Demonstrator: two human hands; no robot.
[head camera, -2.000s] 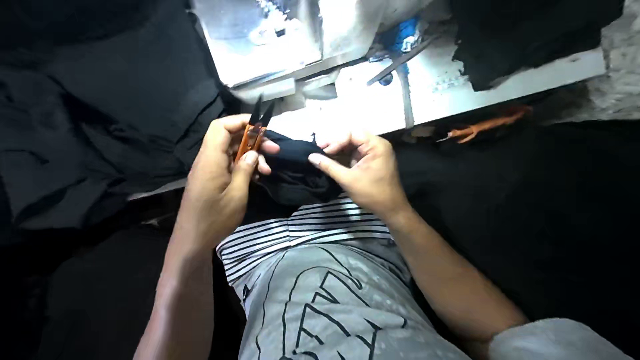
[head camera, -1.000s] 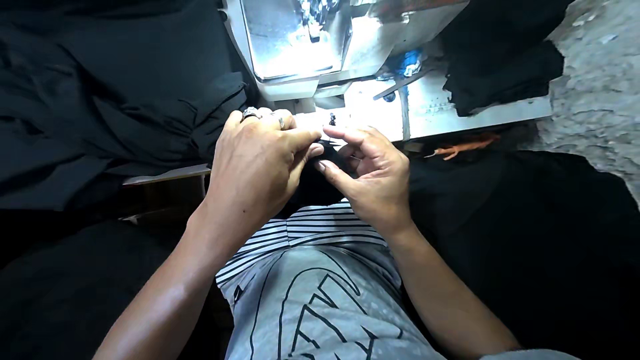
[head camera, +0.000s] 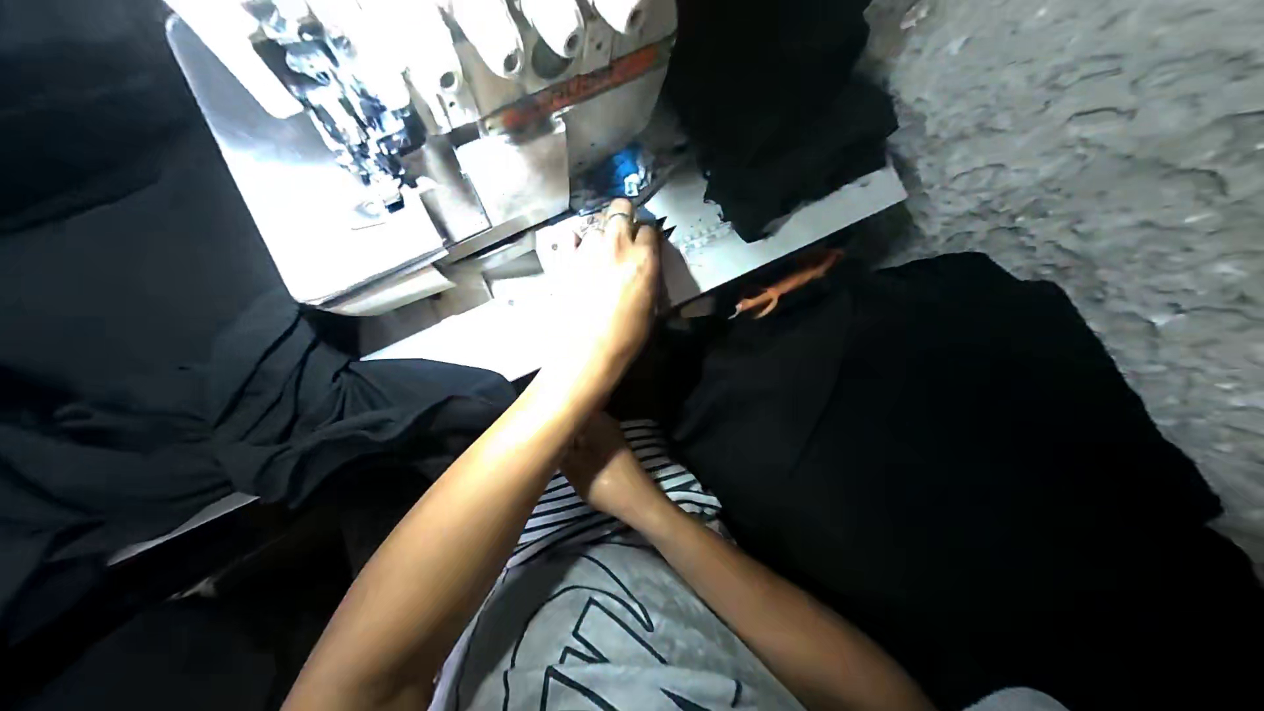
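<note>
My left hand (head camera: 617, 267), with a ring on a finger, reaches onto the white table in front of the overlock sewing machine (head camera: 513, 168). Dark pointed tips (head camera: 667, 229) show beside its fingers; what they belong to is hidden. My right hand (head camera: 597, 464) is low by my waist, partly behind my left forearm, over striped cloth (head camera: 657, 464); its fingers are hidden. An orange tool (head camera: 787, 284) lies at the table's front edge, right of my left hand.
Dark cloth (head camera: 346, 415) hangs over the table's left part, and black cloth (head camera: 938, 425) spreads at the right. More black cloth (head camera: 780, 118) lies on the table's right end. A rough grey surface (head camera: 1086, 148) borders the right side.
My hands were together over black cloth; now they are apart. My left hand has moved forward onto the table, my right down towards my waist. Two seconds ago, orange snips were in my left hand.
</note>
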